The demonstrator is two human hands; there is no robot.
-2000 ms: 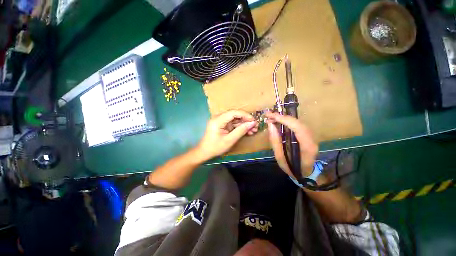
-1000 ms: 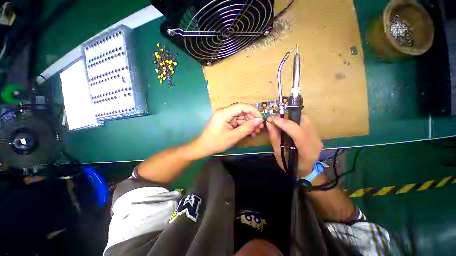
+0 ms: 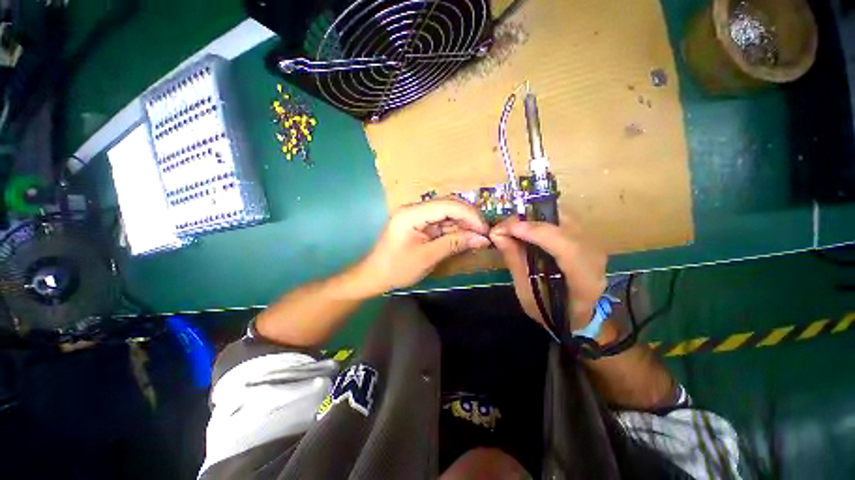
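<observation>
A small green circuit board strip with white and orange spots lies at the near part of the tan cardboard mat, just beyond my fingertips. My left hand pinches at the strip's near edge; what lies between the fingertips is too small to tell. My right hand holds the soldering iron in the palm, its tip pointing away over the mat with a thin curved tube beside it. My right thumb and finger meet my left fingertips. A light blue band is on my right wrist.
A black fan with a round wire guard stands behind the mat. A loose pile of yellow-and-black components lies left of it. A dotted tray and white sheet lie far left. A brown pot stands right.
The view has shifted. More of the board strip shows beyond my fingers than two seconds ago. My hands stay together at its near edge, and the iron remains in my right hand.
</observation>
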